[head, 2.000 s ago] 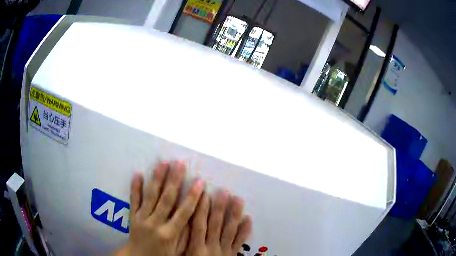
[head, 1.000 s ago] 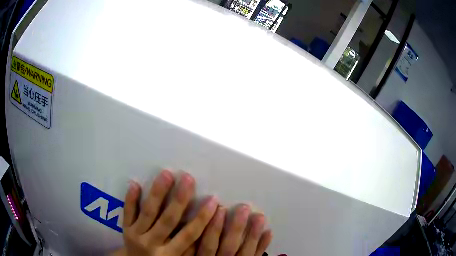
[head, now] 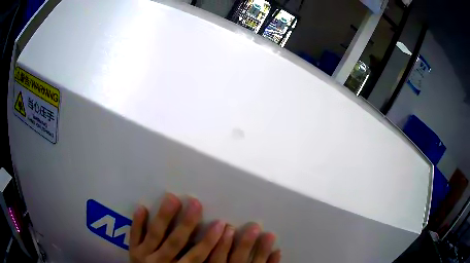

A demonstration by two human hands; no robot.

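Observation:
The large white chamber lid (head: 206, 97) fills most of the head view. It carries a yellow and white warning label (head: 37, 104) at the left and a blue logo (head: 108, 224) low on its front. My left hand (head: 167, 231) lies flat on the lid's front, covering the logo's right end. My right hand (head: 239, 246) lies beside it, its fingers touching or overlapping the left hand's. Both hands have fingers spread somewhat and hold nothing. The picture's bottom edge cuts off both palms.
A white post with a pink strip (head: 14, 220) stands at the lower left. Behind the lid are a white frame post (head: 358, 43), bright windows (head: 279, 25) and a wall notice (head: 418, 74). Blue objects (head: 423, 139) and a brown board (head: 454, 190) are at the right.
The view has shifted and come closer, so the lid looks larger than two seconds ago. In the last second, lid and hands sit slightly lower in the picture. The hands stay on the front.

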